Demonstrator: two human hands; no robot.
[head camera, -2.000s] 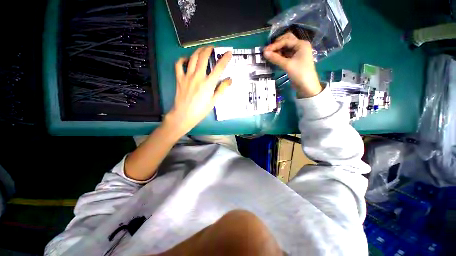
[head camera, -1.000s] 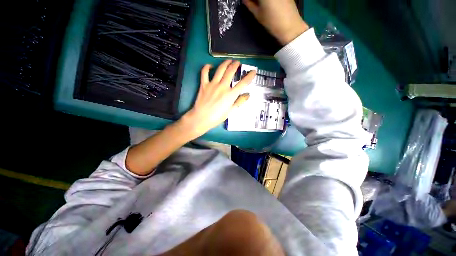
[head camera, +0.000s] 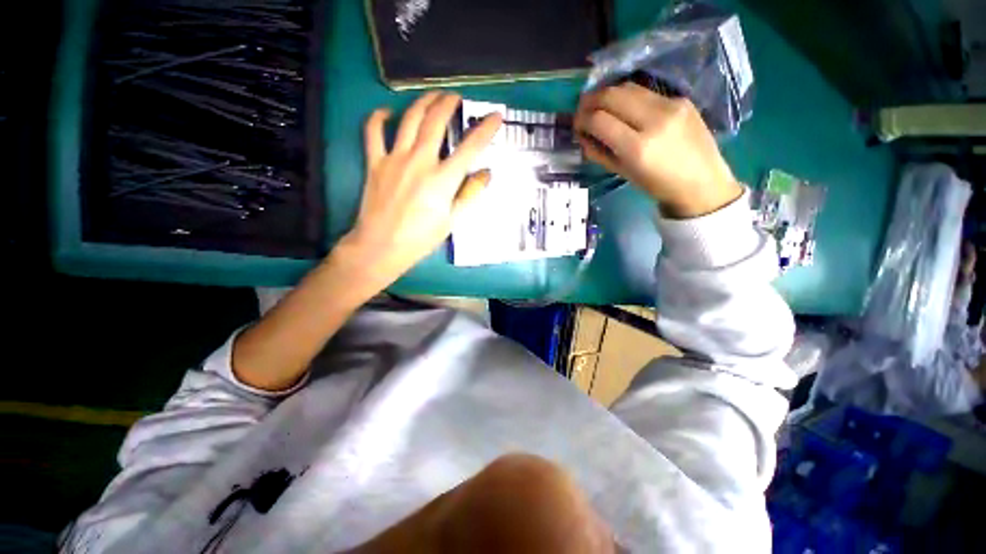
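Note:
The silver-white fixture (head camera: 508, 216) lies on the green bench in front of me. My left hand (head camera: 416, 195) rests with spread fingers on the fixture's left part, index fingertip at its upper edge. My right hand (head camera: 649, 141) is at the fixture's upper right corner, fingers bent and pinched together; what lies between the fingertips is too small to tell. Thin dark lines run from the fixture's right side below my right hand. The black parts tray (head camera: 497, 43) with a heap of tiny silver pieces (head camera: 411, 15) lies beyond the fixture.
A long black tray of thin dark cables or rods (head camera: 205, 141) is at the left. A crumpled clear bag (head camera: 697, 65) lies beyond my right hand. A second fixture with a green label (head camera: 791, 216) is to the right. Clear plastic (head camera: 919, 260) and blue bins (head camera: 854, 476) are off the bench at right.
My right hand has come back from the parts tray's silver pieces to the fixture's upper right corner. My left hand has stayed on the fixture. The camera view has shifted.

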